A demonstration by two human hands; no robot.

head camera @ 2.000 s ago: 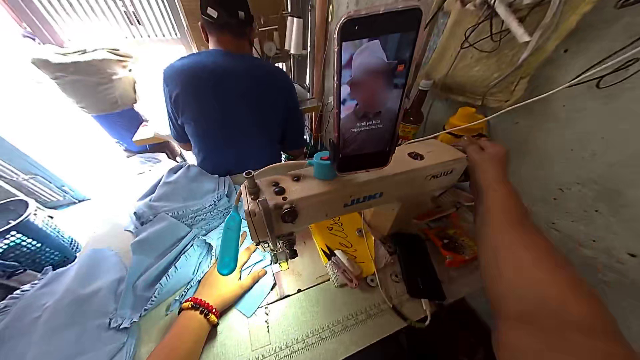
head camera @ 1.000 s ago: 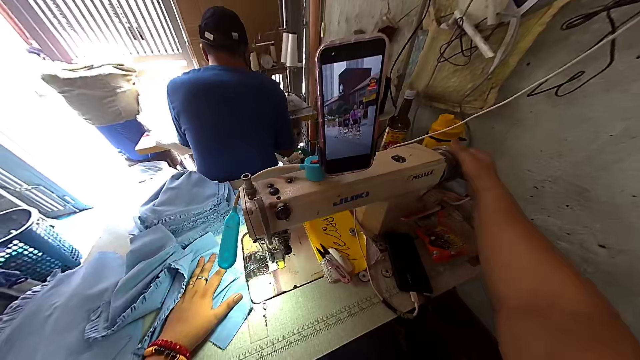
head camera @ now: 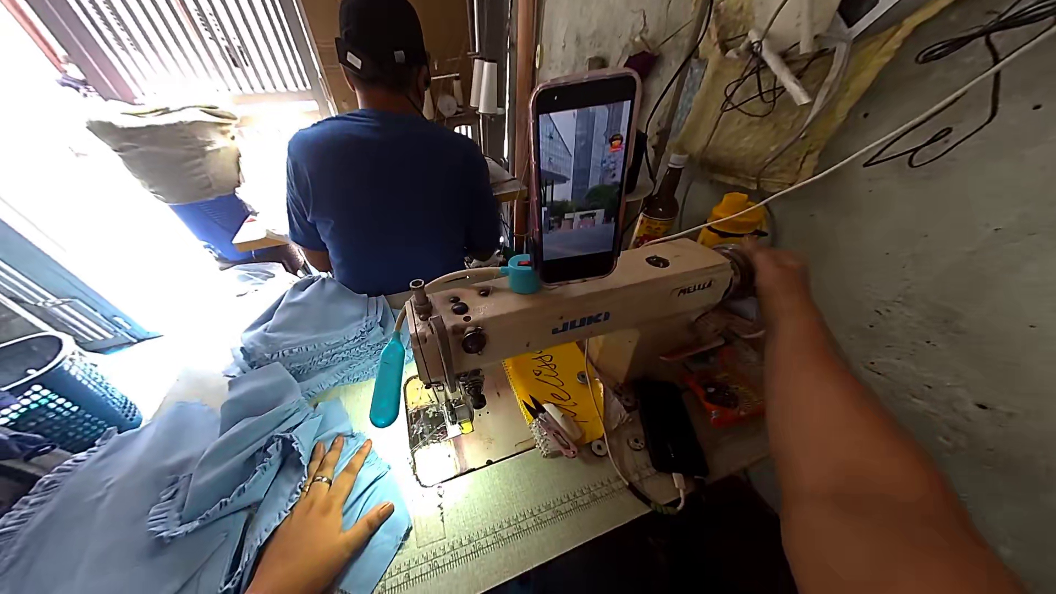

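My left hand (head camera: 326,511) lies flat with spread fingers on light blue ruffled fabric (head camera: 375,503), left of the needle area of a Juki sewing machine (head camera: 569,322). At the right end of the machine, my right hand (head camera: 771,268) is at the handwheel (head camera: 734,266); its fingers are partly hidden, so its grip is unclear. A teal lamp (head camera: 388,384) hangs by the machine head, and light falls on the metal needle plate (head camera: 437,462). More blue fabric (head camera: 322,330) is heaped behind and to the left.
A phone (head camera: 582,177) stands upright on the machine arm. Under the arm are a yellow notebook (head camera: 569,379), small thread snips (head camera: 553,425) and a black phone (head camera: 670,429) with a cable. A bottle (head camera: 660,206) stands behind. A person in blue (head camera: 392,194) sits ahead. A blue basket (head camera: 66,396) is at left.
My left hand has moved away from the needle area, to the left along with the light blue fabric. My right hand stays at the handwheel. The standing phone's picture has changed.
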